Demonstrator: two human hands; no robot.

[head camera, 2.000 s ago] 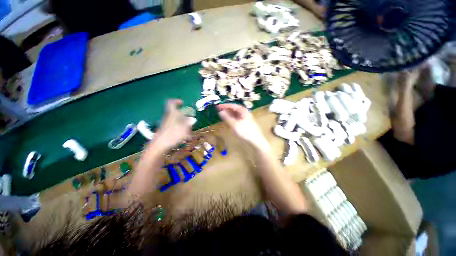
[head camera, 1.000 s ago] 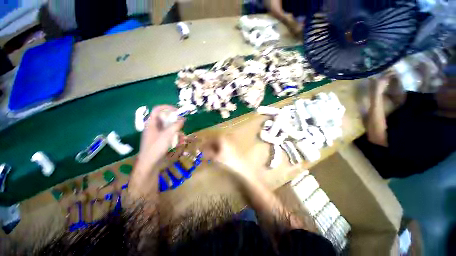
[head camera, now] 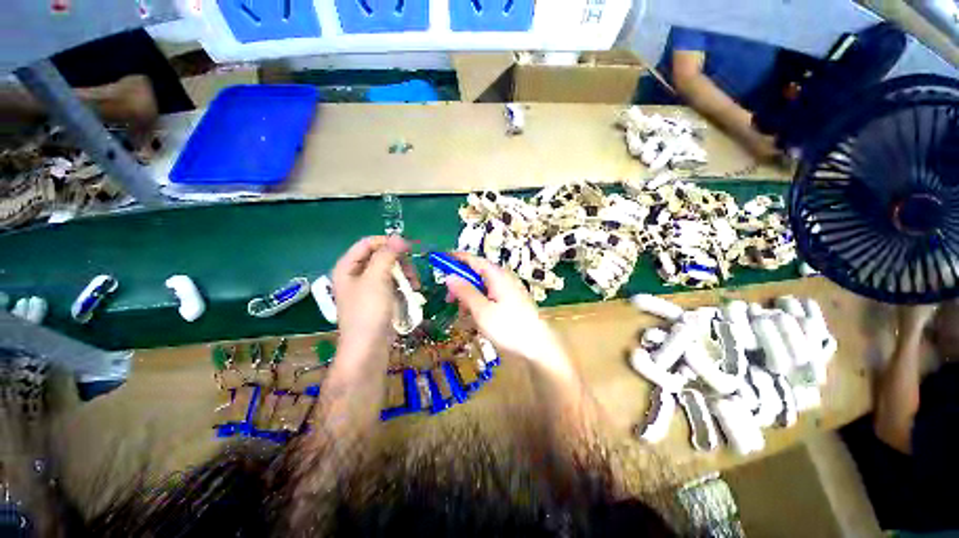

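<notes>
My left hand (head camera: 368, 289) holds a white curved plastic housing (head camera: 406, 305), hollow side showing, over the near edge of the belt. My right hand (head camera: 498, 305) grips a bright blue battery cell (head camera: 457, 270) just right of the housing. Thin wires show between the hands. The cell is outside the housing. Several battery-and-board assemblies (head camera: 440, 387) lie in a row on the near bench below my hands. Filled and closed-looking housings (head camera: 280, 297) are spaced along the belt to the left.
The green conveyor belt (head camera: 252, 236) crosses the middle, with a large beige-brown pile (head camera: 599, 236) on it. White empty housings (head camera: 726, 363) are heaped at right. A blue tray (head camera: 247, 137), a black fan (head camera: 894, 200) and an overhead power strip (head camera: 421, 44) surround the area. Other workers' arms show.
The view has lifted and turned, bringing the power strip in. My right hand has come up from the bench row with a blue cell, close beside the housing in my left hand.
</notes>
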